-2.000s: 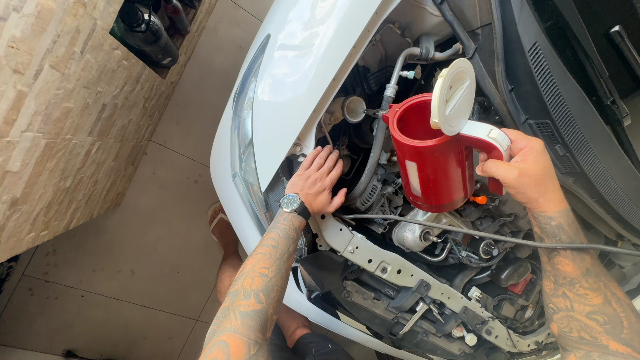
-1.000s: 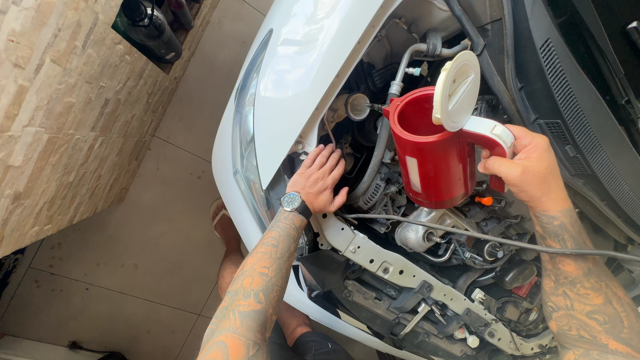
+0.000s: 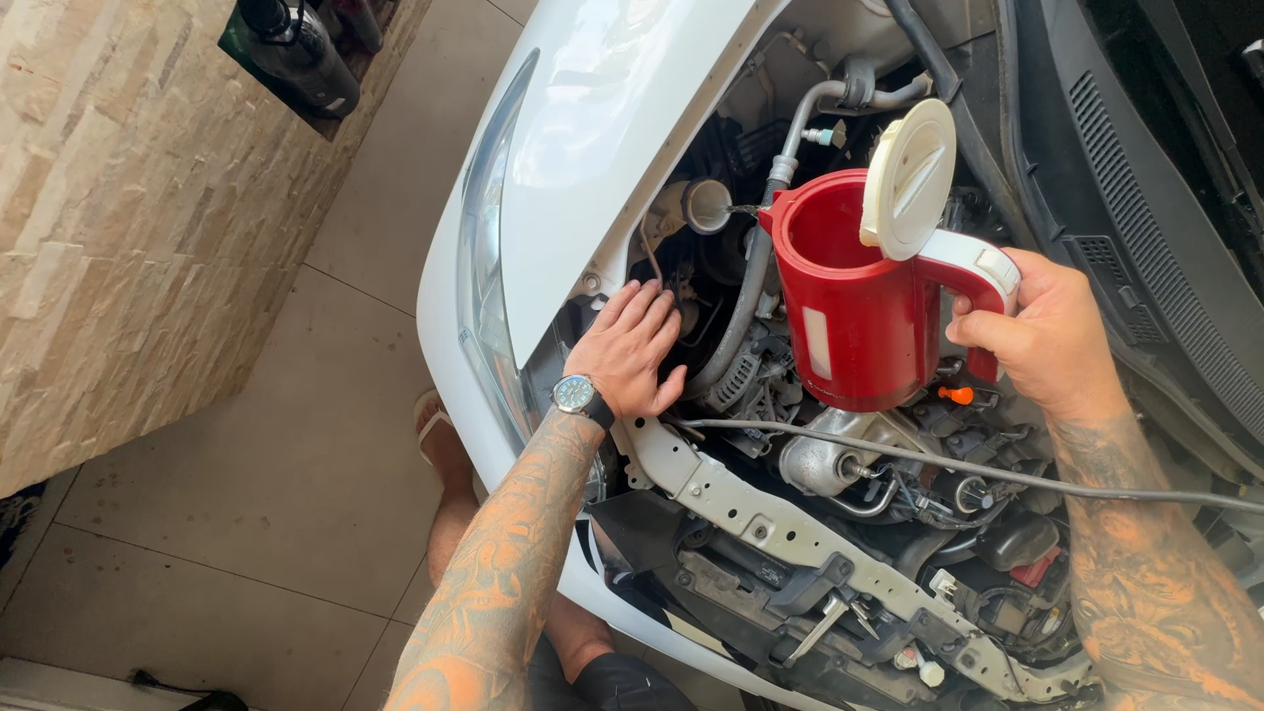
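My right hand grips the handle of a red electric kettle, whose white lid stands open. The kettle is tilted, and clear liquid runs from its spout toward the open round mouth of a pale filler neck in the engine bay. My left hand, with a wristwatch above it, rests with fingers spread at the front corner of the engine bay, holding nothing. A metal pipe passes between the neck and the kettle.
The white car's fender and headlight lie to the left. A thin dark rod crosses above the pale radiator support panel. A stone-clad wall with dark bottles in a niche stands at the far left.
Liquid is visible at the spout both now and a second ago. Both hands and the kettle have hardly moved.
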